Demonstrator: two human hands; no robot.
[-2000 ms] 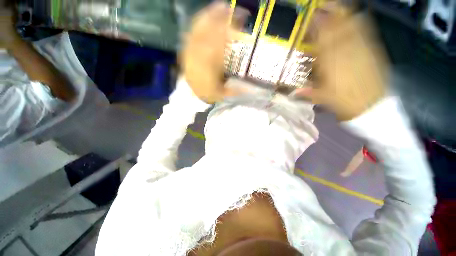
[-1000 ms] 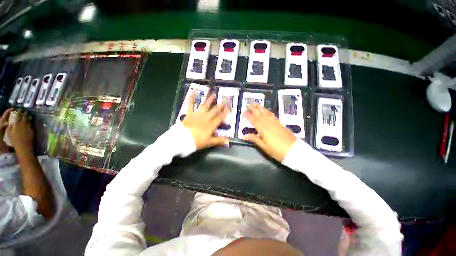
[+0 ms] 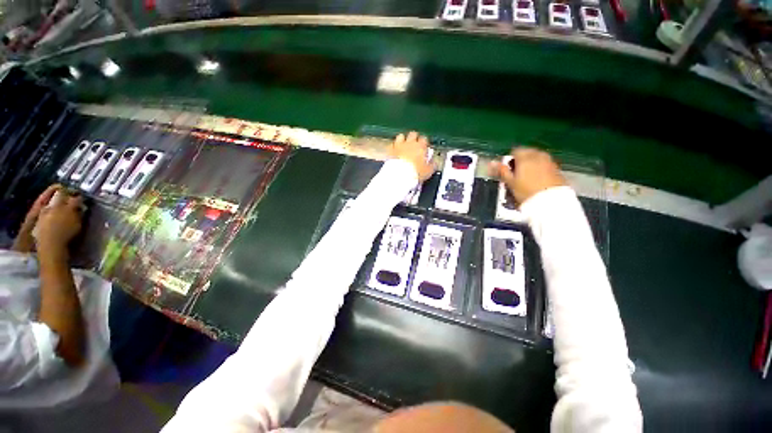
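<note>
A clear blister tray [image 3: 499, 326] lies on the dark bench, its far part over the pale strip. It holds white phones, backs up, in two rows. Near-row phones [image 3: 436, 266] have dark ovals toward me; a far-row phone [image 3: 455, 182] has its oval away from me. My left hand [image 3: 410, 154] is at the far row's left part, over a phone it mostly hides. My right hand [image 3: 532, 173] has bent fingers at the top of a far-row phone right of centre. Whether either hand grips is unclear. My sleeves hide other pockets.
A green conveyor [image 3: 305, 84] runs beyond the tray. Covered instruction sheets [image 3: 182, 220] lie left. Several phones [image 3: 102, 169] lie beside a neighbouring worker's hands [image 3: 57, 218]. More phones [image 3: 523, 12] stand across the conveyor. A white fan [image 3: 756, 256] and red pen [image 3: 763, 334] are right.
Two seconds ago my hands held phones, screens showing. One second ago both hands lay over near-row phones. Now they are farther forward and apart, at the far row. The view has shifted.
</note>
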